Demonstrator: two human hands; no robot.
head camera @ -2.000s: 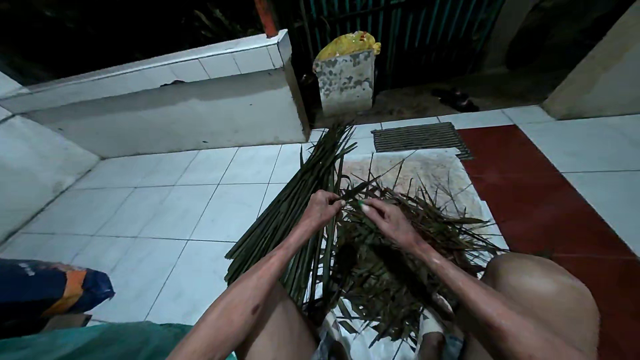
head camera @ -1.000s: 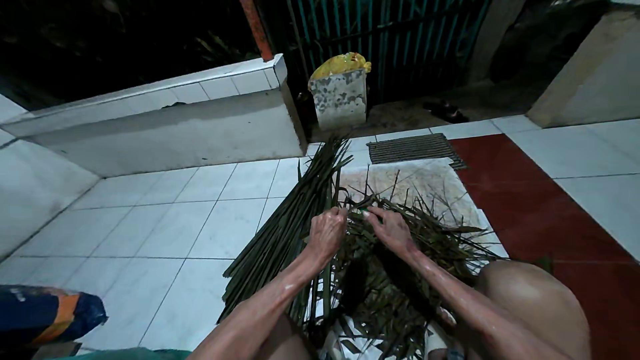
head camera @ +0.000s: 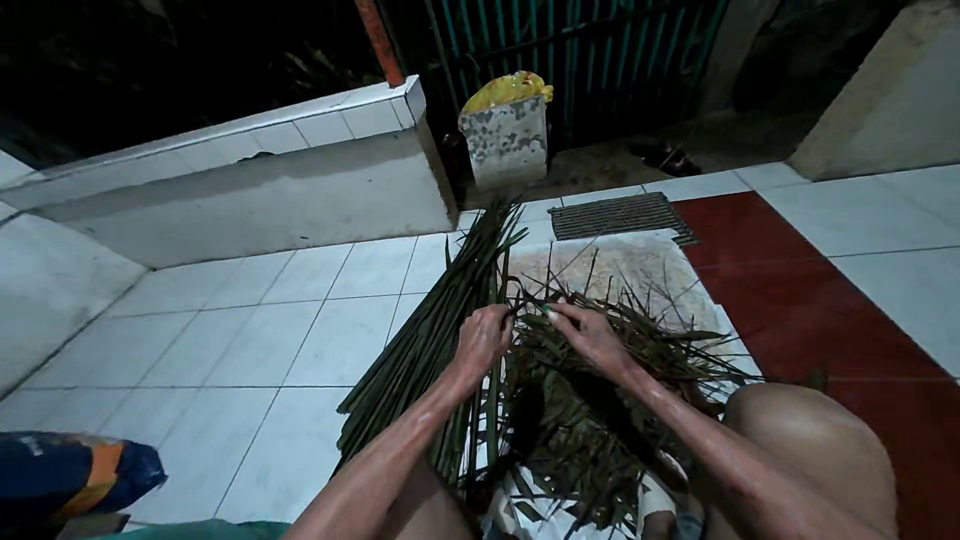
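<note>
My left hand [head camera: 486, 335] is closed on a dark, narrow leaf strip [head camera: 525, 300], over the edge between two heaps. My right hand [head camera: 589, 334] pinches the other part of the strip, with something small and green at its fingertips; what that is, I cannot tell. To the left lies a bundle of long green leaf strips [head camera: 427, 337], laid side by side and slanting away from me. Beneath and right of my hands spreads a loose pile of leaf scraps and thin stalks [head camera: 570, 420], partly hidden by my forearms.
Under the pile lies a stained pale sheet [head camera: 645, 262], with a ribbed grey mat [head camera: 619, 216] beyond it. A low tiled wall [head camera: 300, 187] runs at the left. A block with a yellow bag [head camera: 506, 142] stands ahead. A dark blue sack [head camera: 75, 472] is at the lower left.
My hands, close together a second ago, are now slightly farther apart. The bundle and the pile look much the same.
</note>
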